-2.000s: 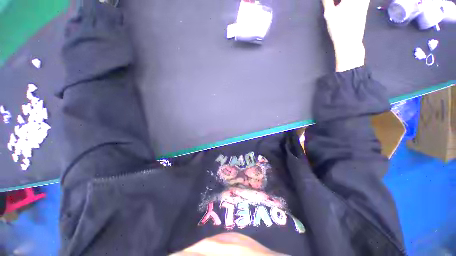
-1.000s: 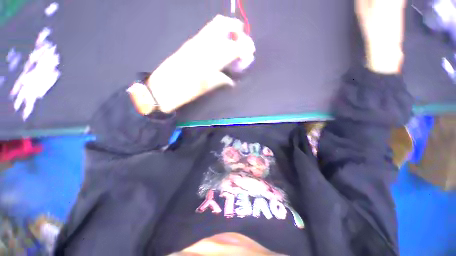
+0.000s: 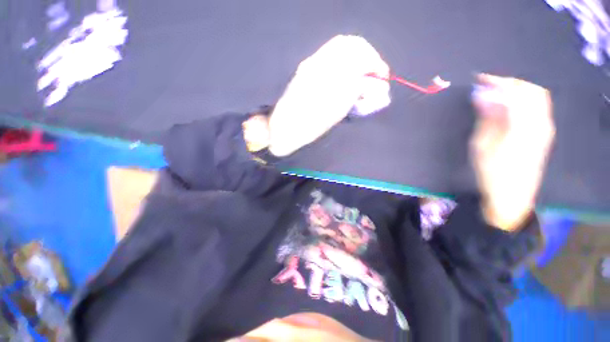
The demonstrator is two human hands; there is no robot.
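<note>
My left hand (image 3: 328, 93) is closed around a white-purple housing (image 3: 373, 100), which is mostly hidden by the fingers. Red lead wires (image 3: 411, 85) run out to the right from it and end in a small white connector plug (image 3: 440, 83). My right hand (image 3: 512, 133) is over the mat to the right of the plug, apart from it. Its fingers are curled and blurred, with a faint purplish patch at the fingertips; I cannot tell if it holds something.
Loose small white fittings (image 3: 83, 57) lie blurred on the dark mat (image 3: 221, 60) at the upper left. Purple-white housings (image 3: 588, 27) lie at the upper right. The teal bench edge (image 3: 361, 182) runs before my body. Cartons (image 3: 578, 267) stand below on the blue floor.
My left hand came in from the left, took the housing from the mat, and has moved right with it. My right hand has come down toward me from the top edge. The view has shifted.
</note>
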